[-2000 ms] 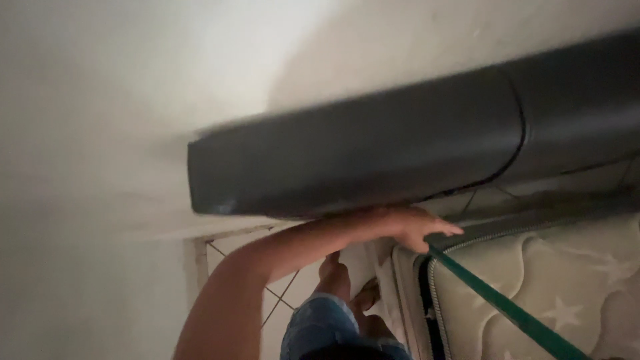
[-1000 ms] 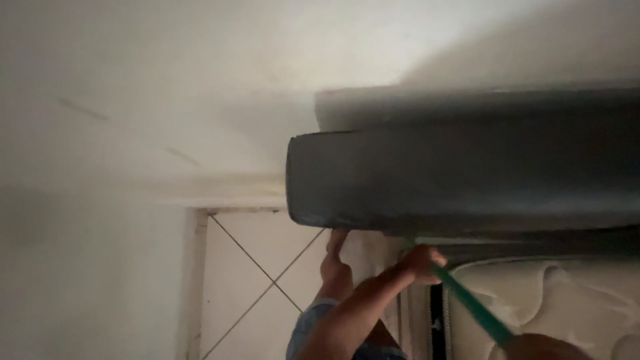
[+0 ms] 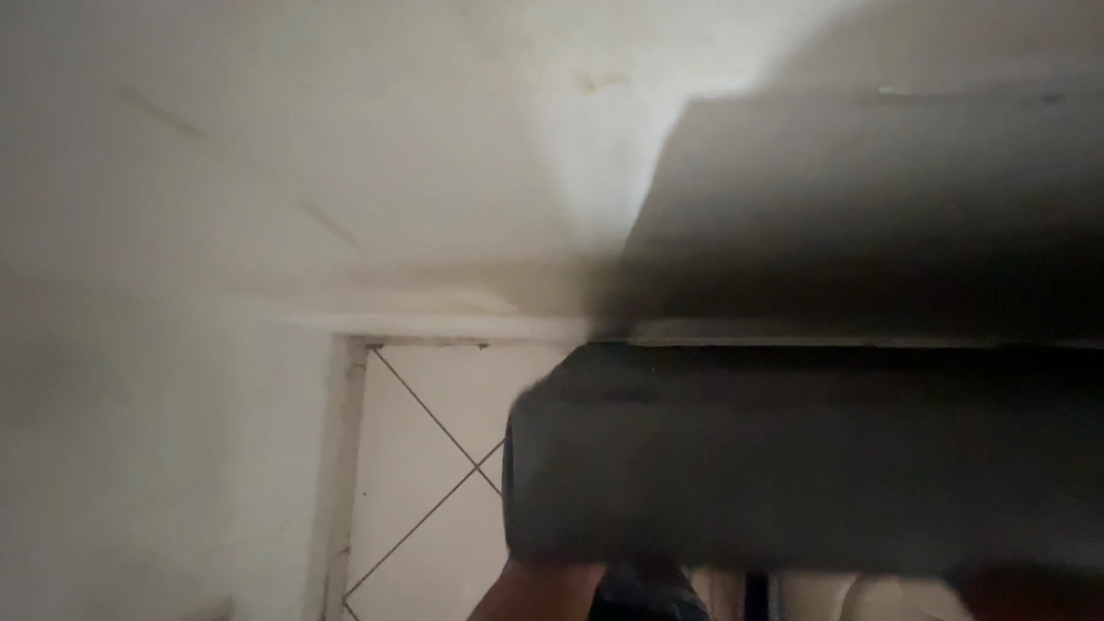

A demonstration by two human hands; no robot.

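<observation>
A long dark grey upholstered piece (image 3: 793,466), possibly a headboard, spans the lower right, its rounded end over the floor. Bare skin (image 3: 543,591), apparently my left arm, meets its lower edge; the left hand's fingers cannot be made out. At the bottom right, a dim reddish shape (image 3: 1026,591), apparently my right hand or arm, lies against the same edge. Its fingers are too dark and blurred to read. A bit of the pale mattress (image 3: 897,599) shows between the two. The green stick seen earlier is out of sight.
Pale walls (image 3: 388,155) meet in a corner at the left, with scuff marks on the upper one. Light floor tiles (image 3: 414,500) with dark diagonal joints lie left of the upholstered piece. Its shadow (image 3: 862,216) falls on the wall.
Both hands have dropped largely out of sight behind the upholstered piece or below the view. A gap showing the wall's base now appears along the piece's upper edge.
</observation>
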